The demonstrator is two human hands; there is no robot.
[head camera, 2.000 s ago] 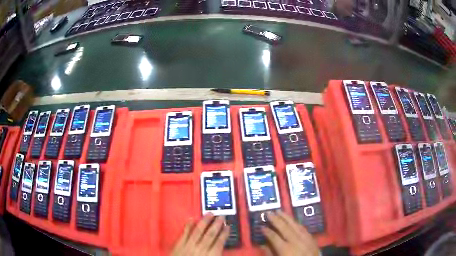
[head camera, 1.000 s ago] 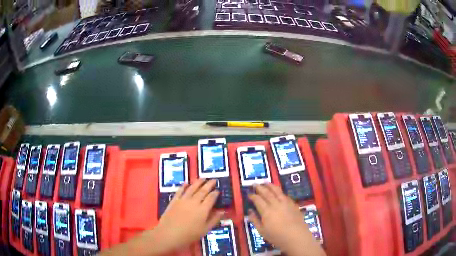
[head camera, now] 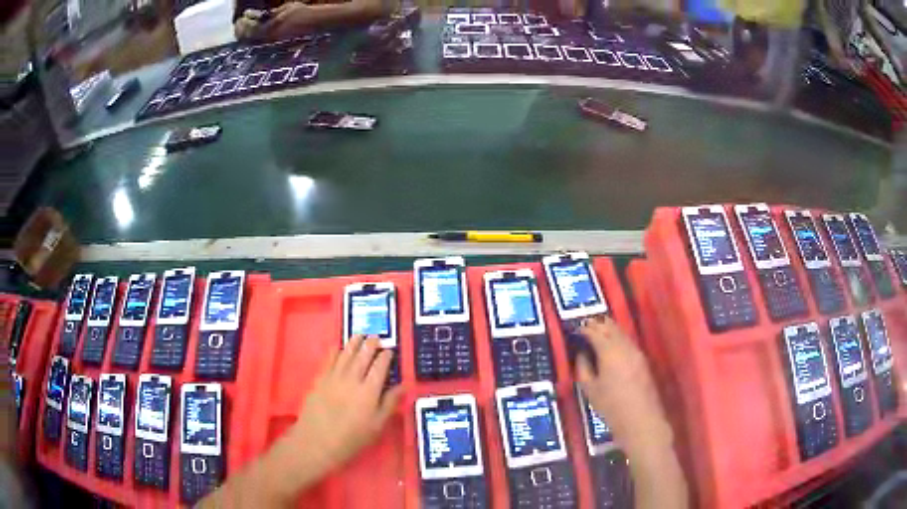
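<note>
Lit keypad phones lie in the red tray in front of me. My left hand is over the keypad of the back-left phone, its fingertips just below the screen. My right hand is over the keypad of the back-right phone, with thumb and fingers apart, and its wrist partly covers the front-right phone. Neither hand lifts a phone. The phones between them show white text on blue screens. Both keypads under my fingers are mostly hidden.
Red trays of lit phones stand at left and, higher, at right. A yellow pen lies on the pale strip. Loose phones lie beyond, before dark trays and a person's hands. A cardboard box is at left.
Both hands have moved from the front-row phones to the back row. My right hand has since shifted right to the back-right phone. The loose phones beyond the strip have shifted right.
</note>
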